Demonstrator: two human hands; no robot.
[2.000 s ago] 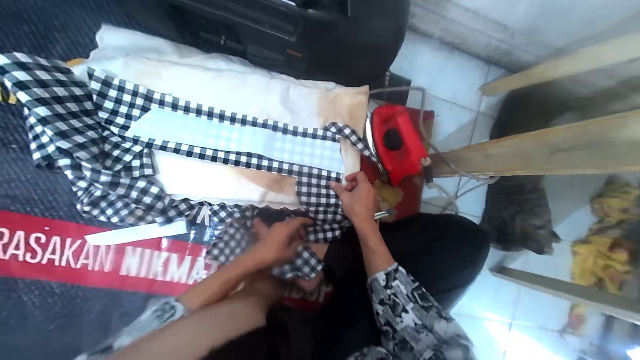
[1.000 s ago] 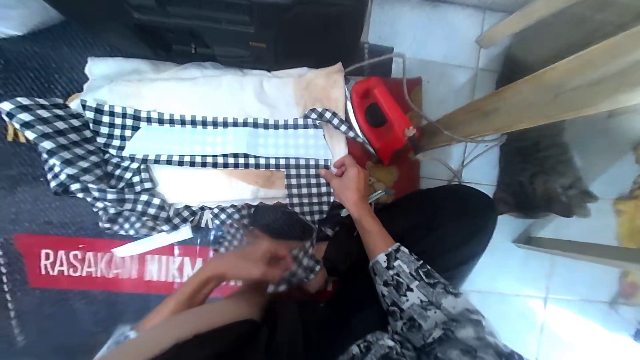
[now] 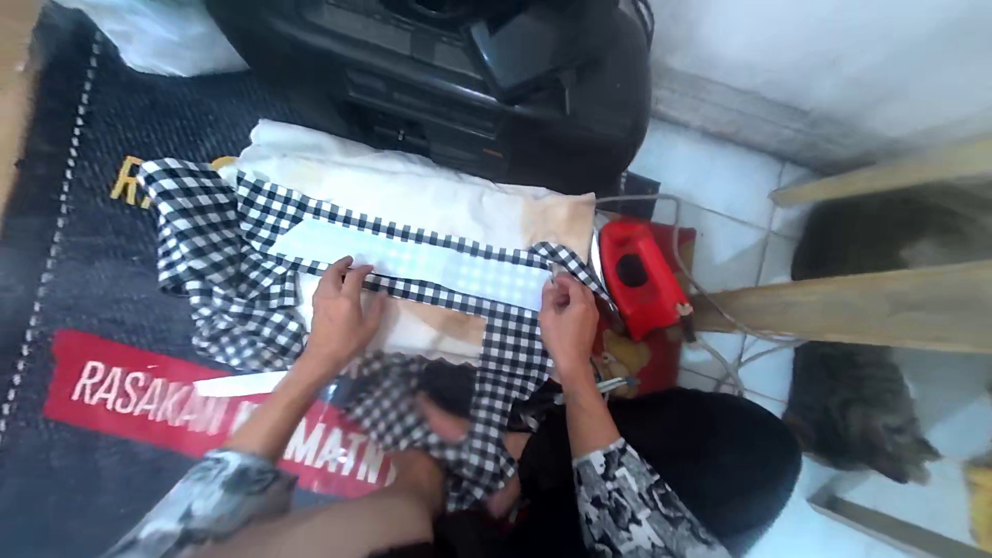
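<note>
Black-and-white gingham fabric (image 3: 511, 349) lies partly over a folded cream cloth (image 3: 403, 186) with brownish patches. A pale strip (image 3: 411, 260), tapered at its left end, lies along the fabric. My left hand (image 3: 341, 314) rests its fingertips on the strip's lower edge, left of the middle. My right hand (image 3: 568, 314) pinches at the strip's right end, beside a folded-over flap of gingham. A red electric iron (image 3: 637, 275) stands just right of the cloth. Metal-handled tool, perhaps scissors (image 3: 612, 385), lies partly hidden by my right wrist.
A large black appliance or case (image 3: 434, 85) stands beyond the cloth. The iron's cord (image 3: 713, 302) runs by a wooden bar (image 3: 852, 306), with a cat (image 3: 860, 411) under it. A white piece (image 3: 240, 384) lies on the dark mat (image 3: 77, 496) at the left.
My left hand has moved up from the loose gingham near my legs to the pale strip. My right hand has shifted slightly up to the strip's right end.
</note>
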